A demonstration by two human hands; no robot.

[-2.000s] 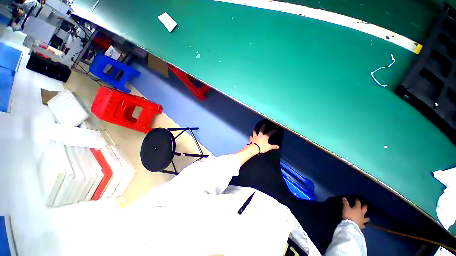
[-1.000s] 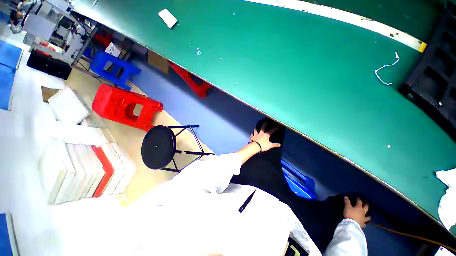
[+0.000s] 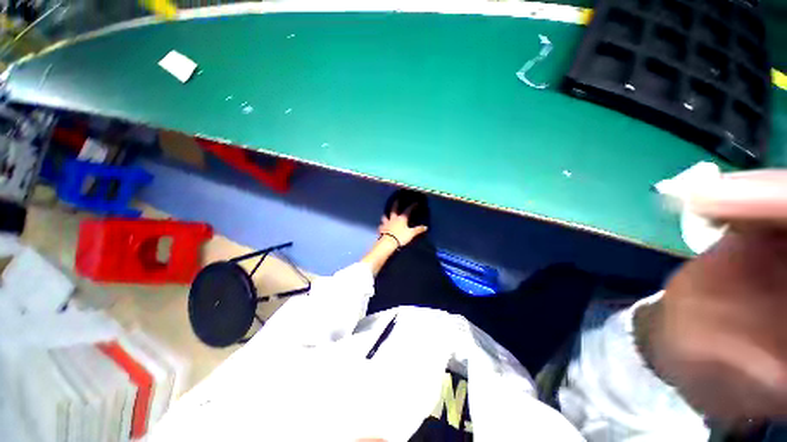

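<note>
My left hand (image 3: pixel 401 231), with a dark band at the wrist, rests with fingers spread on my black-clad knee by the bench edge. My right hand (image 3: pixel 729 319) is raised large and blurred at the right side, partly cut off by the picture's edge. Its fingers overlap the view of a crumpled white scrap (image 3: pixel 697 192) on the green worktop (image 3: pixel 414 112); contact or grip cannot be told. A black compartment tray (image 3: pixel 669 73) with square pockets lies at the upper right of the worktop.
A small white label (image 3: pixel 178 66) and a thin pale strip (image 3: pixel 537 62) lie on the worktop. A round black stool (image 3: pixel 222 304), red stool (image 3: pixel 142 250) and blue stool (image 3: pixel 99 187) stand at left. White slabs (image 3: pixel 86 388) are stacked lower left. Blue plastic (image 3: pixel 466 272) shows between my legs.
My right hand has left my right knee and come up towards the camera, near the white scrap. The view has turned, showing more of the black tray. My left hand stays on the knee.
</note>
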